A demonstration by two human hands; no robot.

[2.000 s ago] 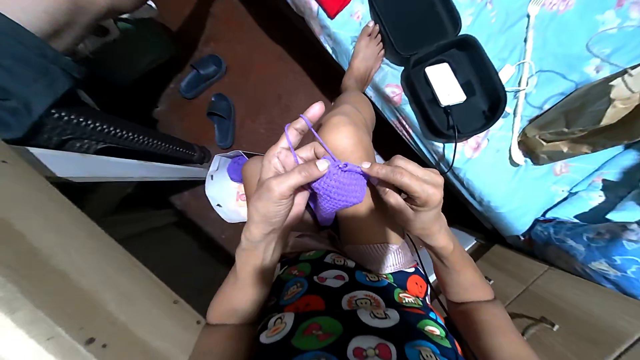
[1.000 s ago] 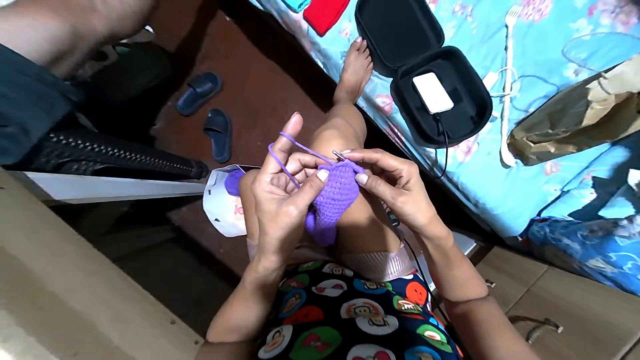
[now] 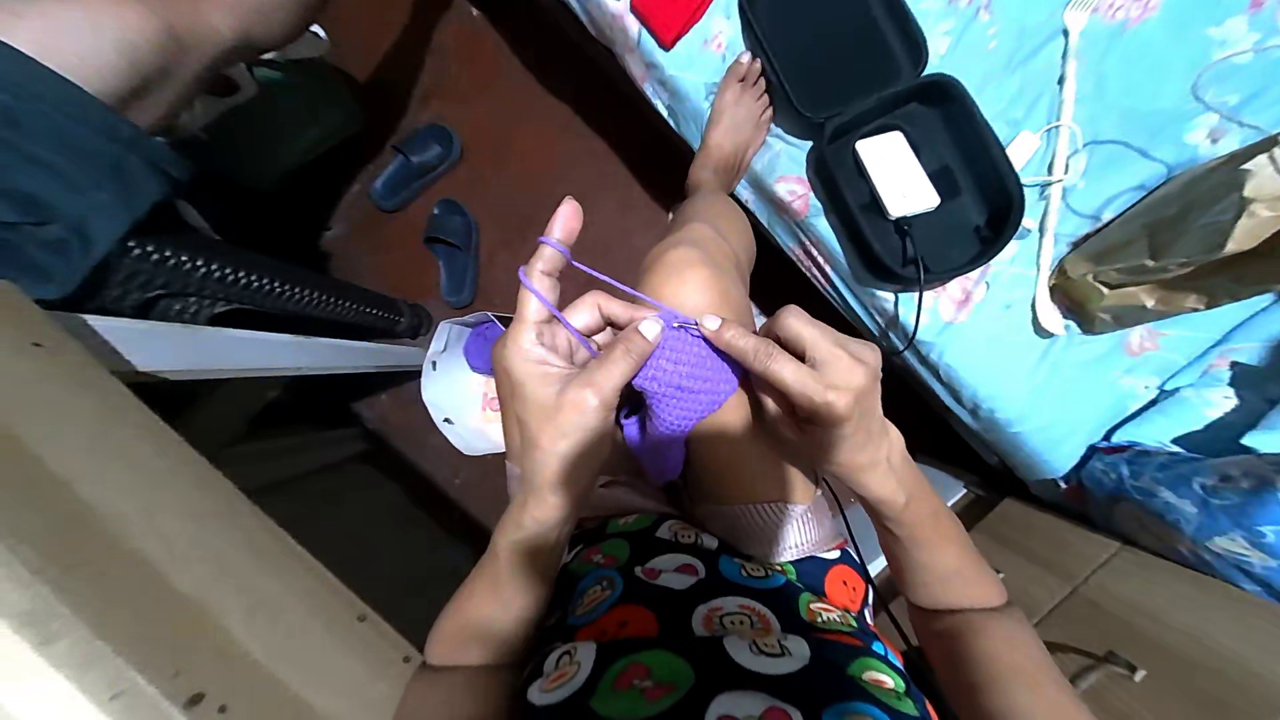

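Between my hands is a purple crocheted piece (image 3: 690,385), its lower part hanging down over my lap. My left hand (image 3: 570,390) pinches its upper left edge between thumb and fingers, while purple yarn (image 3: 610,283) loops round the raised index finger and runs to the stitches. My right hand (image 3: 815,385) grips a thin metal crochet hook (image 3: 686,325), whose tip lies at the top edge of the piece; its handle is hidden by the fingers. More purple yarn (image 3: 484,347) sits in a white container (image 3: 458,400) left of my left hand.
On the bed's floral sheet (image 3: 1010,400) lie an open black case (image 3: 850,240) with a white power bank (image 3: 898,175) and cable, a long white plastic fork-ended stick (image 3: 1058,190) and a brown paper bag (image 3: 1180,240). Dark slippers (image 3: 453,252) are on the floor. Another person's leg is upper left.
The crocheted piece has turned and spreads wider than one second ago. My left index finger stays raised with yarn round it, and the hook tip now shows lying across the top edge.
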